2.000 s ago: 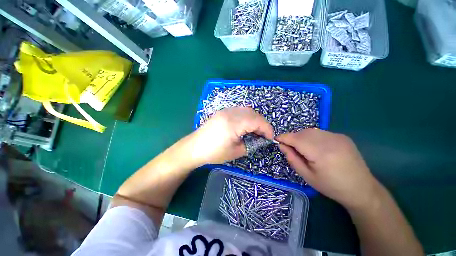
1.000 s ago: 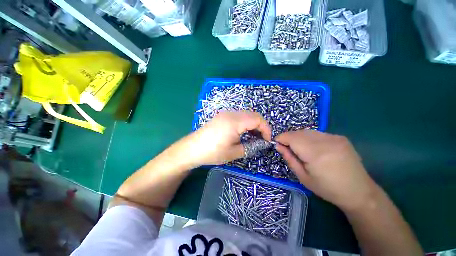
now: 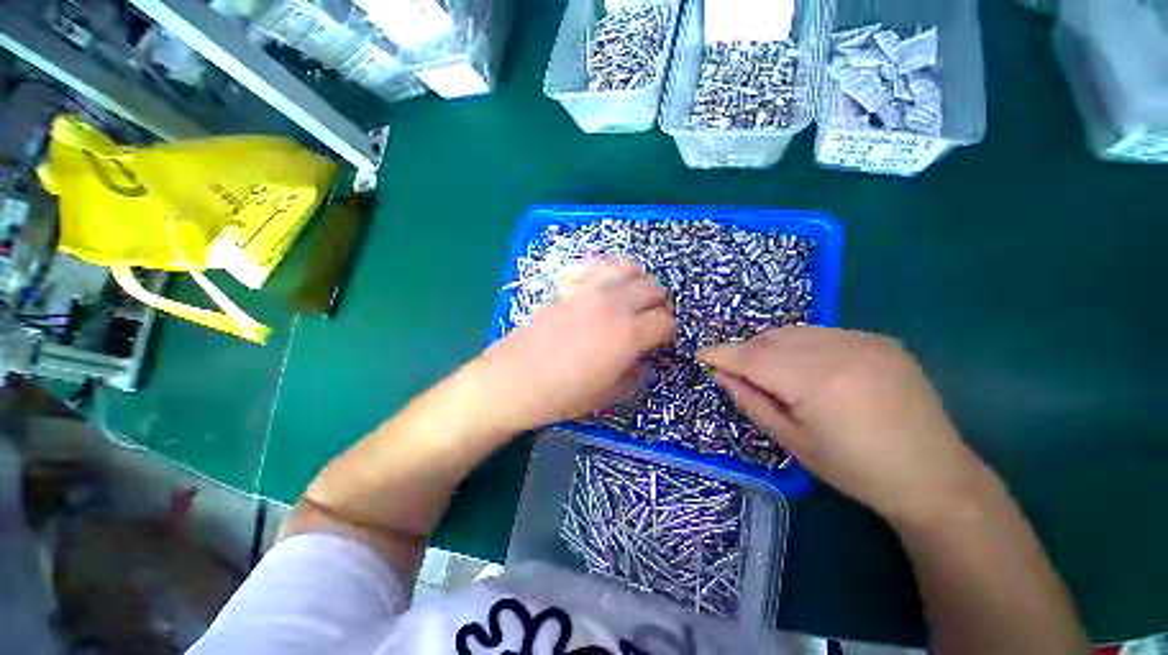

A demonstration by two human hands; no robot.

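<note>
The blue tray (image 3: pixel 829 275) holds a heap of short silver metal pieces (image 3: pixel 749 275), with thinner pale pins (image 3: pixel 544 266) at its left side. My left hand (image 3: pixel 592 335) is over the left middle of the tray, back up, fingers curled down; what it holds is hidden. My right hand (image 3: pixel 820 390) is over the tray's right part, thumb and forefinger pinched together close to my left fingers but apart from them. No part shows clearly between the right fingertips. Long metal pins (image 3: pixel 653 518) lie crisscrossed in the near clear tub (image 3: pixel 769 537).
Beyond the tray stand clear bins with metal parts (image 3: pixel 747 83) and pale flat pieces (image 3: pixel 886 79). A yellow bag (image 3: pixel 192 192) lies left beside a dark flat object (image 3: pixel 336 256). Clear boxes (image 3: pixel 442 45) stand by a metal post (image 3: pixel 275 77); another clear box (image 3: pixel 1127 77) is far right.
My left hand has turned palm down and moved slightly away from my right fingertips. The speckled grey clump seen in it before is now out of sight. My right hand has barely moved.
</note>
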